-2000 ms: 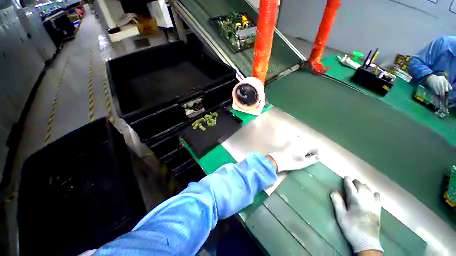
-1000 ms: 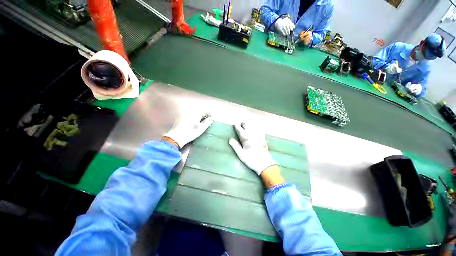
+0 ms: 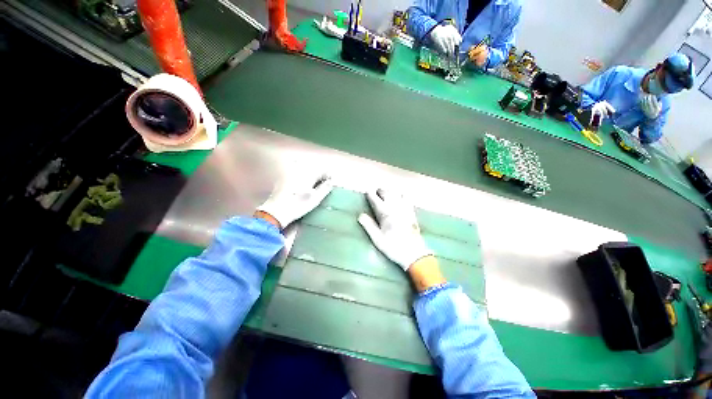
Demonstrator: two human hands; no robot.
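My left hand (image 3: 299,199), in a whitish knit glove, lies at the far left corner of the dull green work mat (image 3: 343,273), partly on the metal plate (image 3: 226,179). My right hand (image 3: 393,227), gloved too, lies flat on the upper middle of the mat with its fingers slightly apart. Neither hand holds anything. A green circuit board (image 3: 515,164) with silver solder points lies on the conveyor belt (image 3: 351,113) beyond the plate.
A tape roll (image 3: 170,114) stands at the left by an orange-red wrapped post (image 3: 165,39). Yellow-green pieces (image 3: 95,201) lie on a black surface at left. A black parts bin (image 3: 624,296) is at right. Two people work across the belt beside a tool holder (image 3: 366,50).
Since two seconds ago the view has turned right and my hands lie closer together on the mat. In the last second the circuit board has shifted slightly right; my hands stay still.
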